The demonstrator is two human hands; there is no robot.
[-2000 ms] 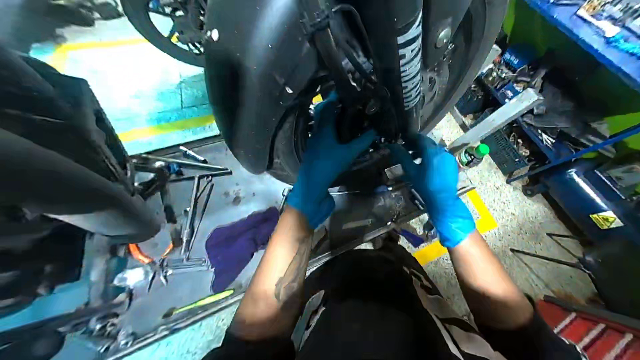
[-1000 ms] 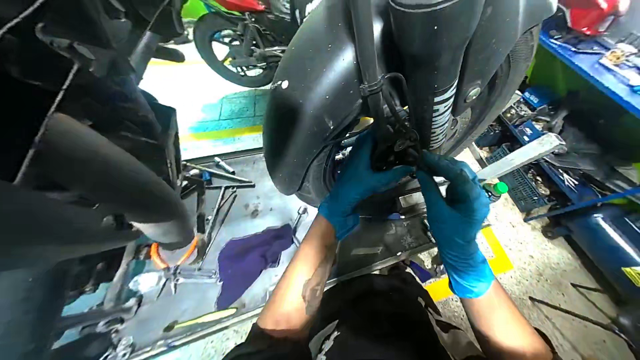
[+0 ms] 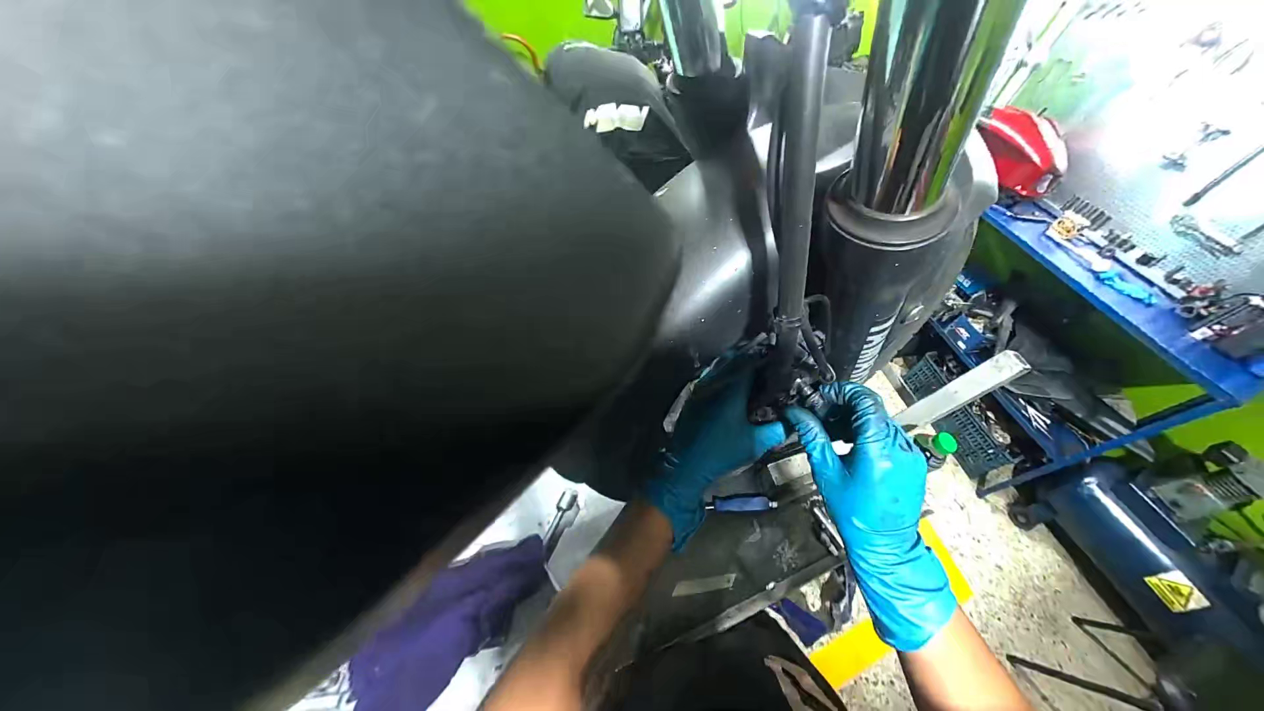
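Observation:
Both my hands wear blue disposable gloves and work low on a motorcycle's front end. My left hand (image 3: 713, 439) reaches behind a dark brake caliper (image 3: 780, 395), its fingers partly hidden by it. On the caliper's right side, my right hand (image 3: 869, 464) has thumb and fingers bent close together at a small fitting; whether it pinches anything is unclear. A black hose (image 3: 798, 197) runs down to the caliper beside the chrome fork tube (image 3: 913, 109) and black lower fork leg (image 3: 864, 286). The black front fender (image 3: 706, 267) is behind my left hand.
A large blurred dark part (image 3: 326, 217) fills the left. A purple cloth (image 3: 444, 622) and a blue-handled tool (image 3: 743, 504) lie below. At right are a metal bar (image 3: 968, 388), a green-capped bottle (image 3: 936, 446), a blue workbench (image 3: 1136, 306) and a blue tank (image 3: 1136, 533).
The view has shifted closer to the fork, with the dark part now covering the left. Both hands stay at the caliper; my right fingers have drawn in toward the fitting on its right side.

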